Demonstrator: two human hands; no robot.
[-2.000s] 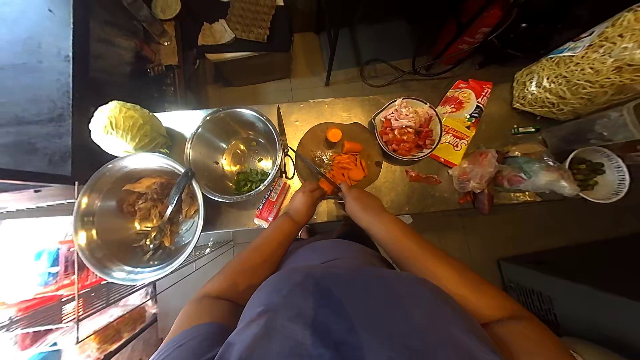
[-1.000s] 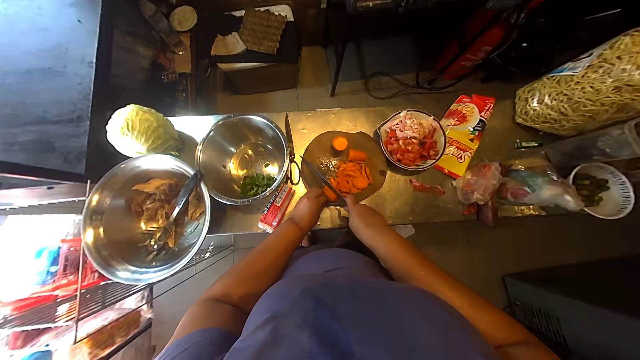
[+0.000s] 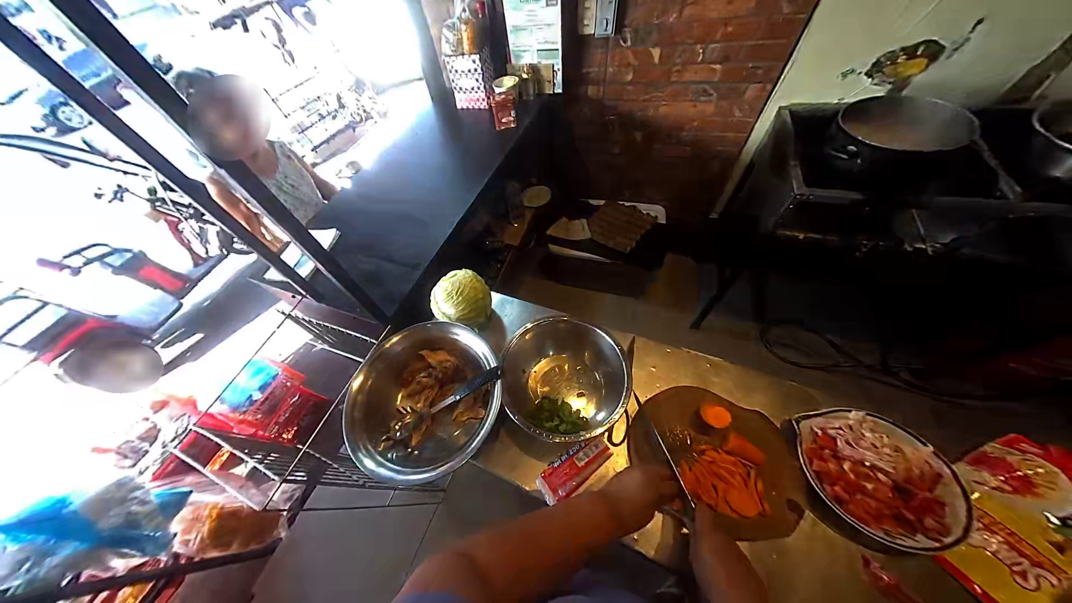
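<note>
A round wooden cutting board [image 3: 783, 469] bears sliced carrot [image 3: 727, 481] and larger carrot pieces [image 3: 716, 416]. My right hand [image 3: 712, 536] is closed at the handle of a knife [image 3: 670, 456], whose blade lies slanted across the board's left part. On the blade's left side, at the board's edge, is my left hand [image 3: 641, 494]; its fingertips are hard to see, and whether it holds anything cannot be told. A steel bowl [image 3: 567, 335] with chopped green leaves [image 3: 557, 415] stands left of the board. Right of it is a bowl of chopped tomato and sliced onion [image 3: 879, 477].
A large steel bowl [image 3: 360, 410] holds shredded food and a utensil. Near it are a cabbage [image 3: 461, 297] and a red packet [image 3: 574, 471]. Yellow-red packaging [image 3: 1013, 519] lies at far right. A pot [image 3: 909, 134] stands on the stove. A person [image 3: 276, 176] is beyond the counter.
The view has swung up and left, bringing the stove, the counter and a person into sight. My hands remain at the cutting board with the knife.
</note>
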